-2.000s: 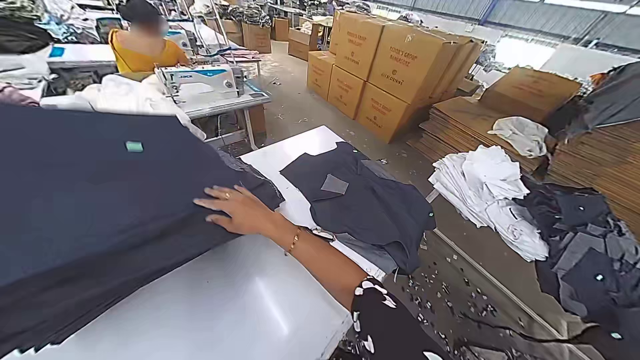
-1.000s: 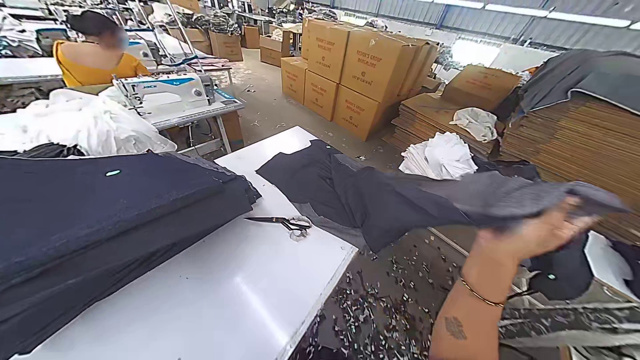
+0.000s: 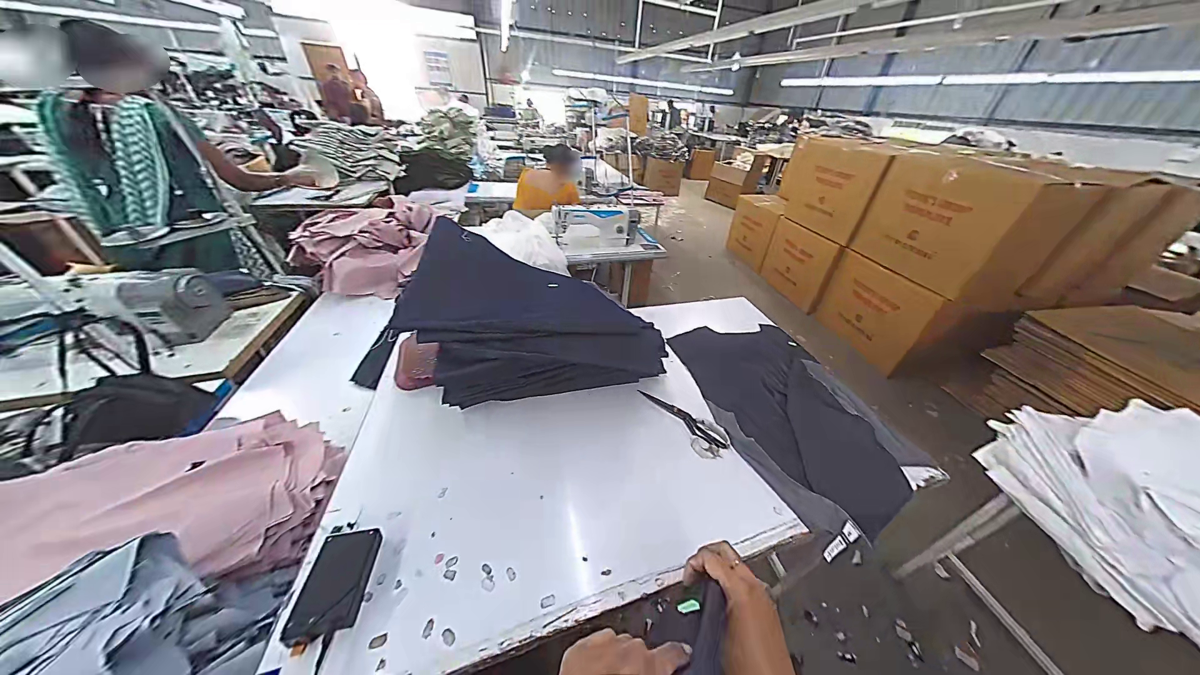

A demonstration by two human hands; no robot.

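At the bottom centre, just off the table's near edge, my left hand (image 3: 623, 653) and my right hand (image 3: 736, 600) both grip a dark fabric piece (image 3: 710, 623) with a small green sticker on it. A thick stack of navy cut fabric (image 3: 544, 328) rests on the white table (image 3: 525, 487). Right of the stack lie black-handled scissors (image 3: 689, 422). Dark cut pieces (image 3: 797, 412) are spread over the table's right edge, hanging down, with white tags at their lower end. A reddish block (image 3: 415, 362) shows beside the stack.
A black power bank or similar device (image 3: 333, 586) lies at the table's left edge, near pink fabric (image 3: 187, 497) and grey fabric (image 3: 122, 609). White fabric (image 3: 1106, 497) is at right, cartons (image 3: 956, 234) behind. Two people work beyond, near sewing machines (image 3: 596, 227). Scraps litter the floor.
The right hand, extended to the right with dark fabric a second ago, is now at the table's near edge beside the left hand. The view has swung left and up.
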